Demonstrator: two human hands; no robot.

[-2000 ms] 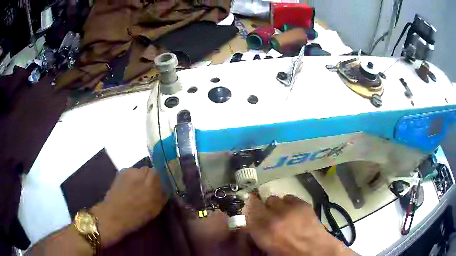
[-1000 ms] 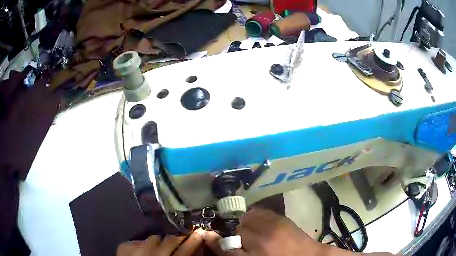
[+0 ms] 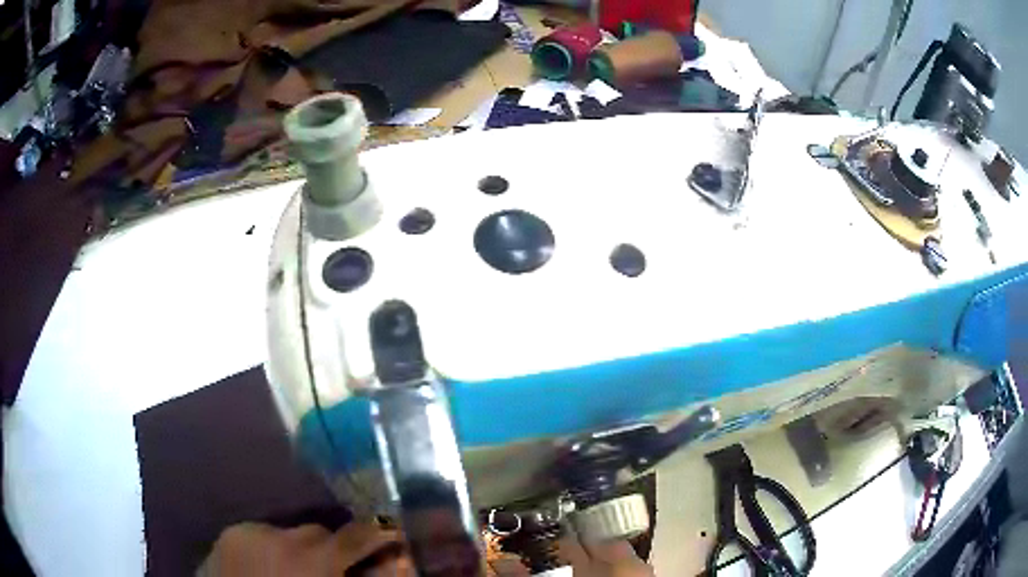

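A dark maroon fabric piece (image 3: 214, 468) lies flat on the white table, left of the white and blue sewing machine (image 3: 586, 310). My left hand (image 3: 304, 552) is at the bottom edge, over the cloth, its fingertips hidden behind the shiny lever guard (image 3: 426, 468). My right hand (image 3: 605, 559) shows only as a small part below the ridged tension dial (image 3: 611, 516), cut off by the bottom edge. The needle area is hidden by the machine head, and what the fingers hold cannot be seen.
Black-handled shears (image 3: 764, 530) lie under the arm. Snips with a red part (image 3: 928, 502) are at the right. Brown cloth (image 3: 231, 73), a red cone (image 3: 567, 53) and a brown cone (image 3: 637, 59) are behind the machine. More dark cloth (image 3: 40, 254) hangs at the left.
The view has moved closer to the machine head. My hands have come together near the needle area and now sit lower in the picture, more cut off and hidden.
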